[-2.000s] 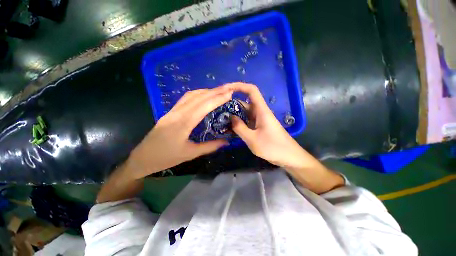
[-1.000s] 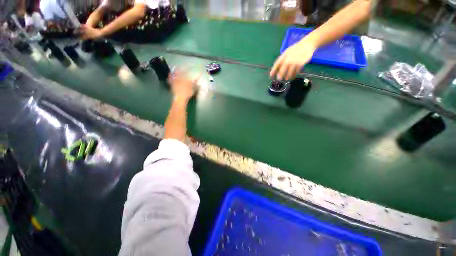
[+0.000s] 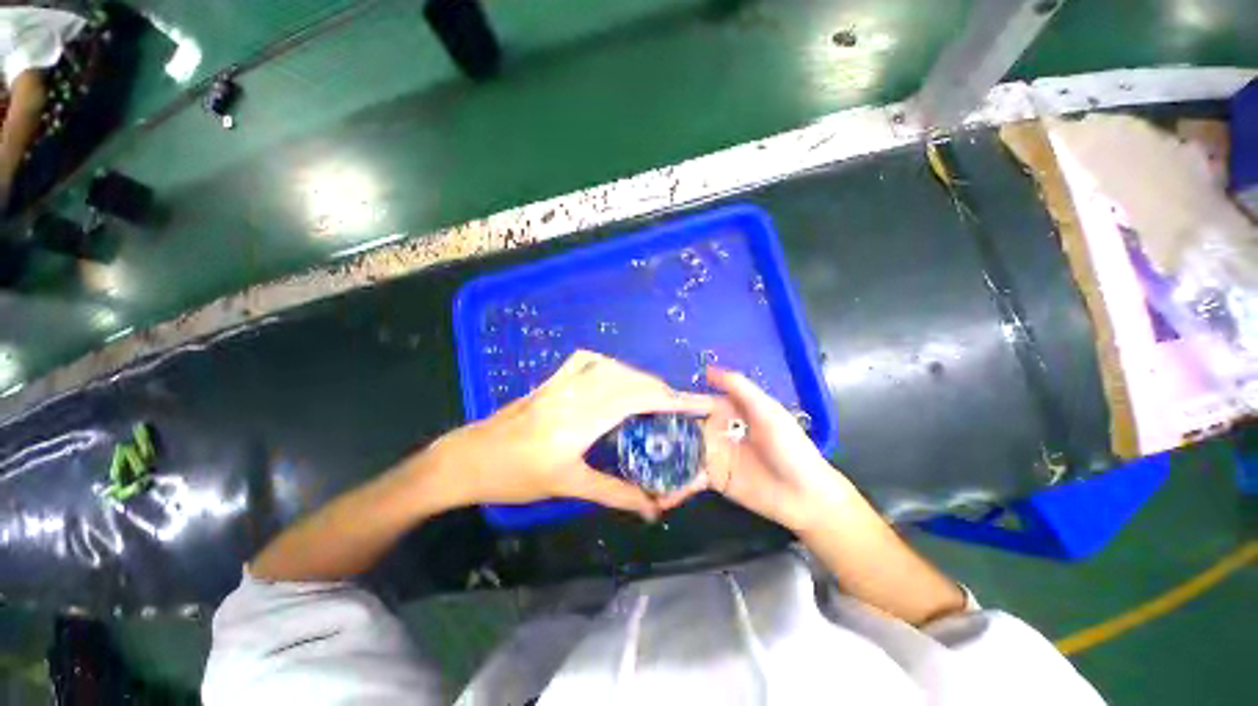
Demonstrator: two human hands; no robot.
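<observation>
A round unit (image 3: pixel 662 451) with a blue-black face and a pale centre is held between my two hands, above the near edge of the blue parts tray (image 3: pixel 469 361). My left hand (image 3: pixel 573 439) grips its left side, thumb below and fingers above. My right hand (image 3: pixel 766 455) is at its right side, touching it. A small white round end (image 3: pixel 737 429) shows against my right hand. Small shiny rings (image 3: pixel 676 315) lie in rows and scattered in the tray. The underside of the unit is hidden.
Green pieces (image 3: pixel 133 464) lie on black sheeting at left. A cardboard box (image 3: pixel 1120 324) with clear plastic is at right, a blue bin (image 3: pixel 1062 513) below. Black cylinders (image 3: pixel 462 36) and a small unit (image 3: pixel 221 97) are on the green belt. Another person's arm (image 3: pixel 22 124) shows at upper left.
The view has swung from the belt back down to the tray. My left hand, which was reaching over the belt, is now above the tray with a unit, and my right hand has come into view.
</observation>
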